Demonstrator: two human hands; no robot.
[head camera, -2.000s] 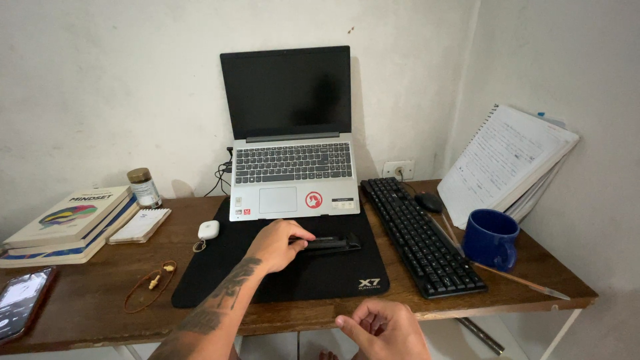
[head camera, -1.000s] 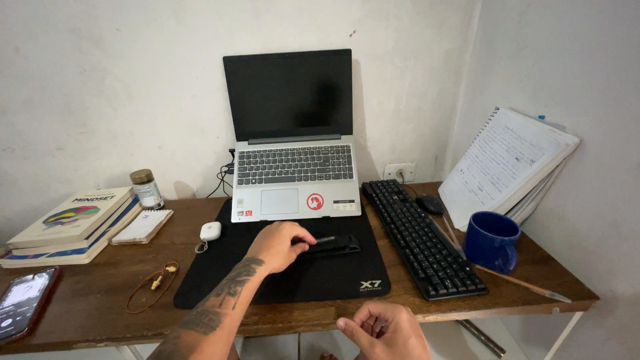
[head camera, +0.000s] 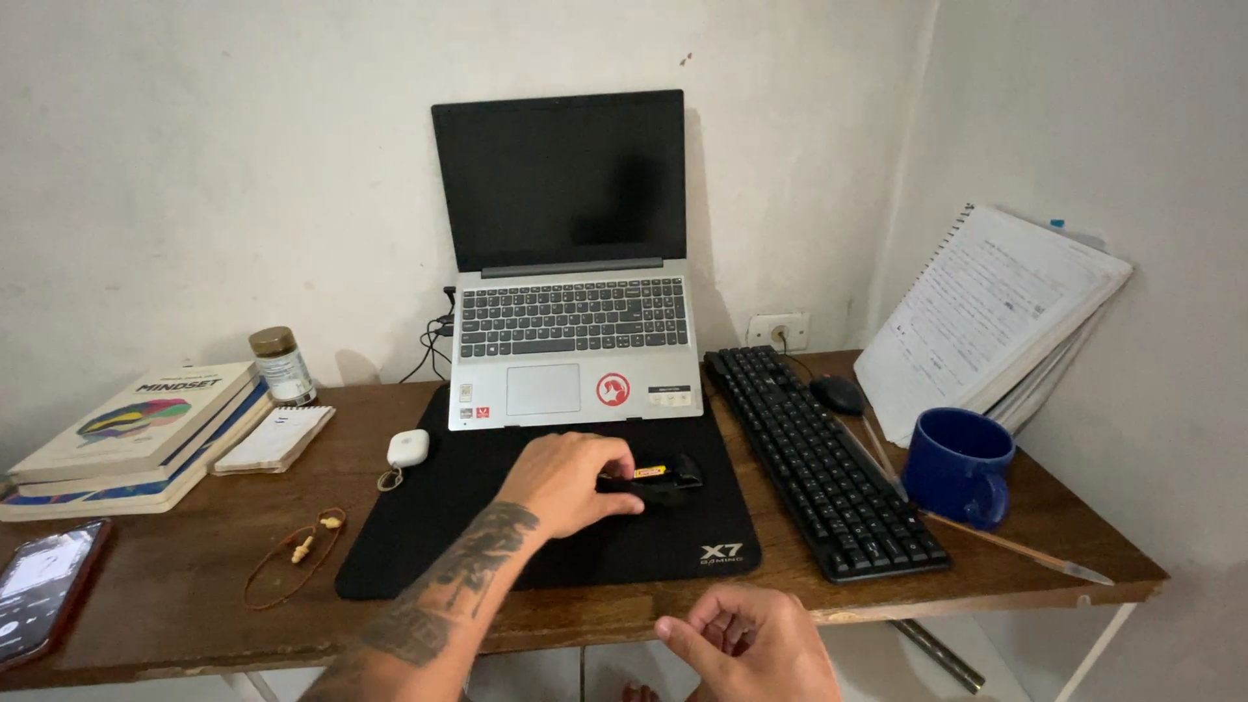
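My left hand (head camera: 575, 483) reaches over the black mouse pad (head camera: 429, 526), thumb and index finger closed on the near part of a slim black object (head camera: 687, 473). A small yellow item (head camera: 650, 472) with writing shows in the black object, just right of my fingertips. The black object's exact kind and outline are hard to make out against the dark pad. Behind the hand stands an open laptop (head camera: 575, 341) with a dark screen. My right hand (head camera: 751, 639) is at the desk's front edge, loosely curled, thumb apart from the fingers, with nothing visible in it.
A black keyboard (head camera: 824, 463), a mouse (head camera: 838, 395), a blue mug (head camera: 958, 466), a pen (head camera: 1024, 551) and a spiral notebook (head camera: 985, 312) are on the right. Left are books (head camera: 136, 419), a jar (head camera: 284, 366), a notepad (head camera: 275, 439), a white earbud case (head camera: 408, 448), corded earplugs (head camera: 303, 548) and a phone (head camera: 49, 590).
The yellow item shows beside my left fingertips now; it was not visible in the earlier frames. My left hand stays over the pad at the black object. My right hand has hardly moved.
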